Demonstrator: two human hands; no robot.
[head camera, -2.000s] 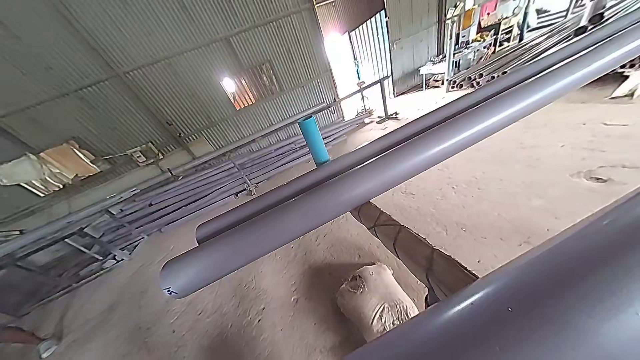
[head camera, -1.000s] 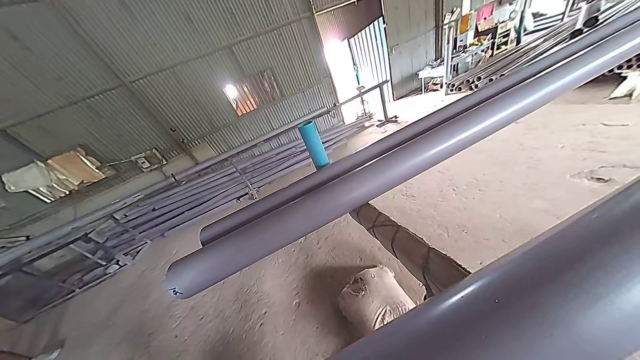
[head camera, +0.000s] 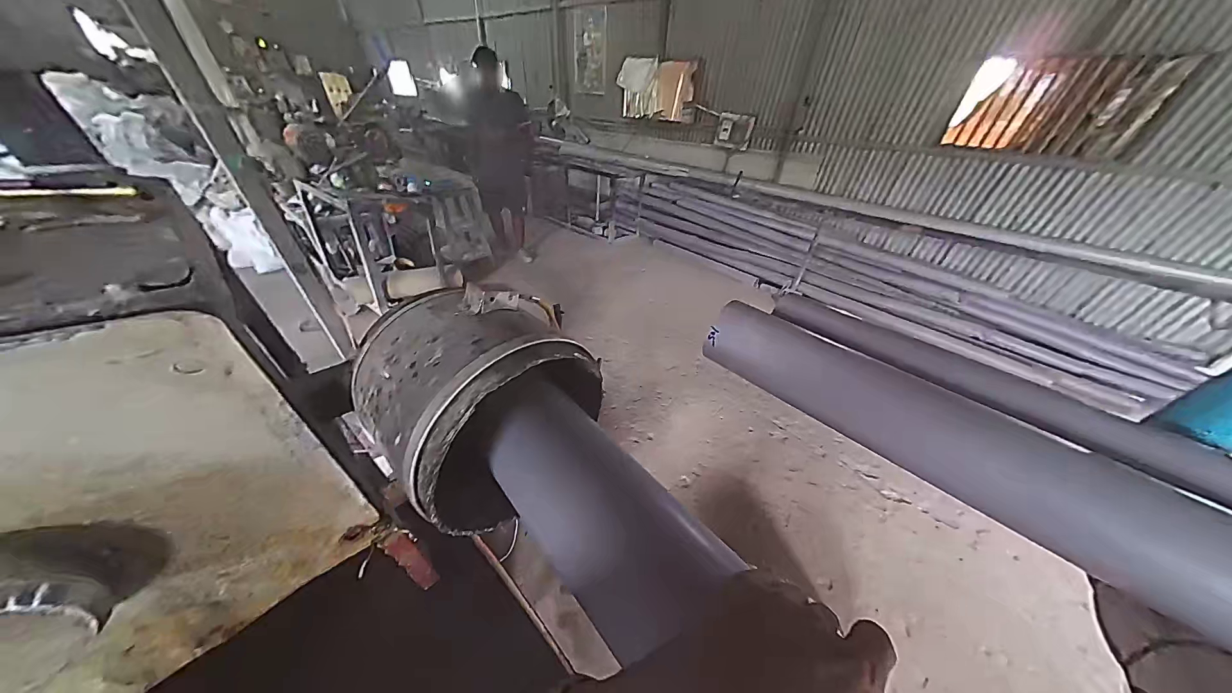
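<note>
A large grey plastic pipe (head camera: 597, 520) slants up from the bottom edge, its far end inside the round mouth of a dark, pitted cylindrical drum (head camera: 433, 385). Over the near part of this pipe lies a dark brown shape (head camera: 799, 640) with a rounded, thumb-like tip; it may be a gloved hand, but I cannot tell which hand or whether it grips. No other part of my hands shows clearly. Two more grey pipes lie side by side at the right; the nearer one (head camera: 914, 428) bears a blue mark near its end.
A pale, stained metal surface (head camera: 164, 433) fills the left side beside a slanting post. A person (head camera: 499, 144) stands farther back by a cluttered bench (head camera: 385, 202). Long pipes on a rack (head camera: 731, 221) run along the corrugated wall. Bare earth floor (head camera: 616, 308) lies between.
The view has swung far to the left, bringing the drum, the bench and the person into sight. The near pipe's far end now shows inside the drum.
</note>
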